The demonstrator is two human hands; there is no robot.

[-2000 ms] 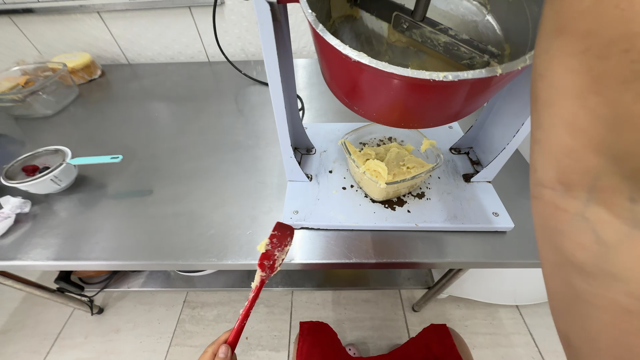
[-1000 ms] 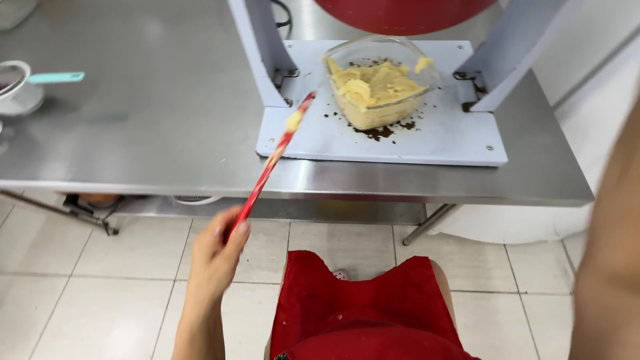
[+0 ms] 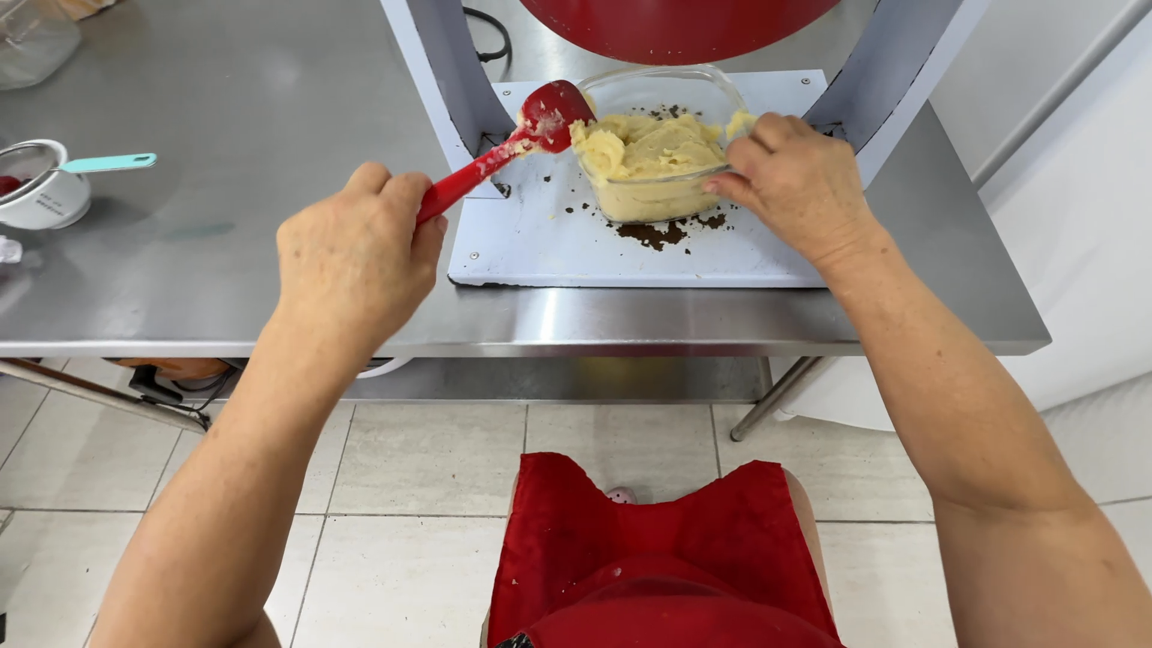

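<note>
My left hand (image 3: 355, 252) grips the handle of a red spatula (image 3: 553, 112) whose head, smeared with pale dough, is at the left rim of a glass dish (image 3: 643, 202). Soft yellow dough (image 3: 661, 144) fills much of the dish. At the dish's right corner, the fingers and thumb of my right hand (image 3: 787, 184) hold the rim. Under and around the dish, dark flakes lie on the white base plate (image 3: 540, 256) of a stand mixer. Above it hangs the red mixer bowl (image 3: 679, 27), only its lower part in view.
Two uprights of the mixer stand (image 3: 450, 81) flank the dish. On the steel table (image 3: 225, 279), a small white cup (image 3: 54, 202) bears a strainer with a turquoise handle (image 3: 112, 163), at the far left. A glass container (image 3: 36, 49) stands behind. A lower shelf (image 3: 558, 380) runs beneath.
My right hand has come to the dish and taken hold of its rim. The red spatula in my left hand has moved up to the dish's left side.
</note>
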